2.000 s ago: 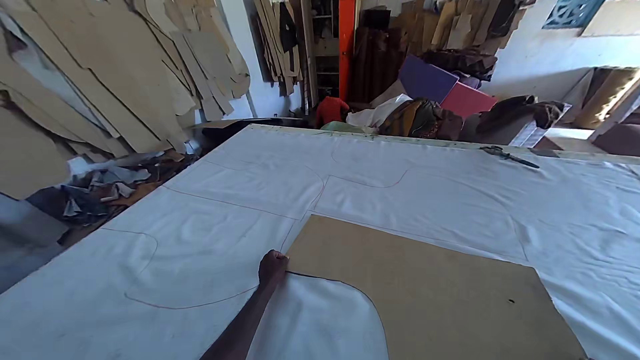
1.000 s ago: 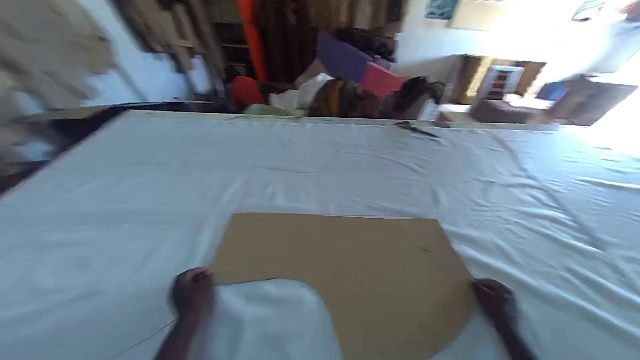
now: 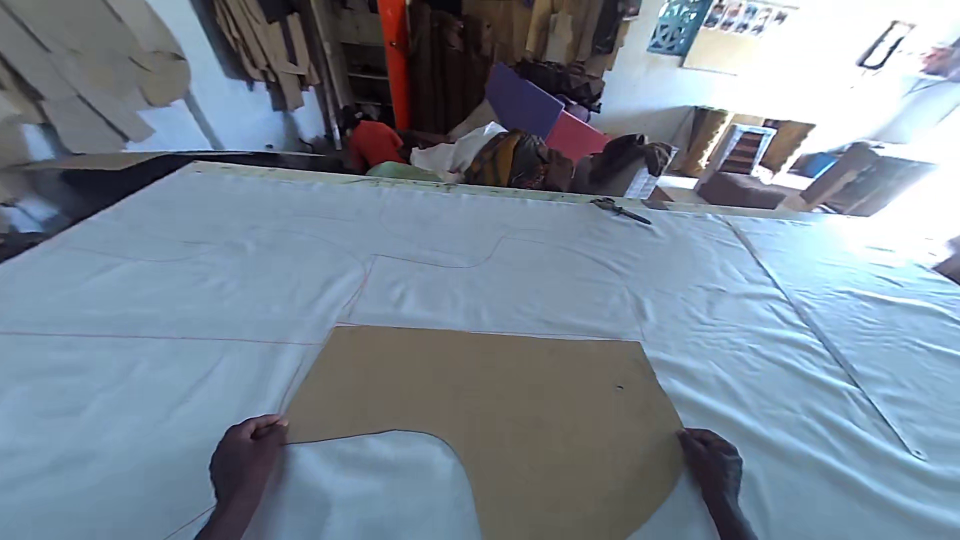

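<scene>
A brown cardboard pattern piece lies on white cloth marked with thin red curved and straight lines. The cardboard's top edge runs close along one red line. My left hand pinches the pattern's left corner between thumb and fingers. At its right edge, my right hand grips the cardboard with fingertips. Dark-handled scissors rest near the far edge of the table. A long thin strip, perhaps a ruler, lies slantwise over the cloth to the right.
Beyond the table's far edge are heaped fabrics, purple and pink boards, and a person in red. Cardboard patterns hang on the left wall. A stool-like frame stands at the back right.
The cardboard has turned so its top edge lies more level than two seconds ago. My right hand, outside the view's main area then, now holds its right edge. The view has swung right.
</scene>
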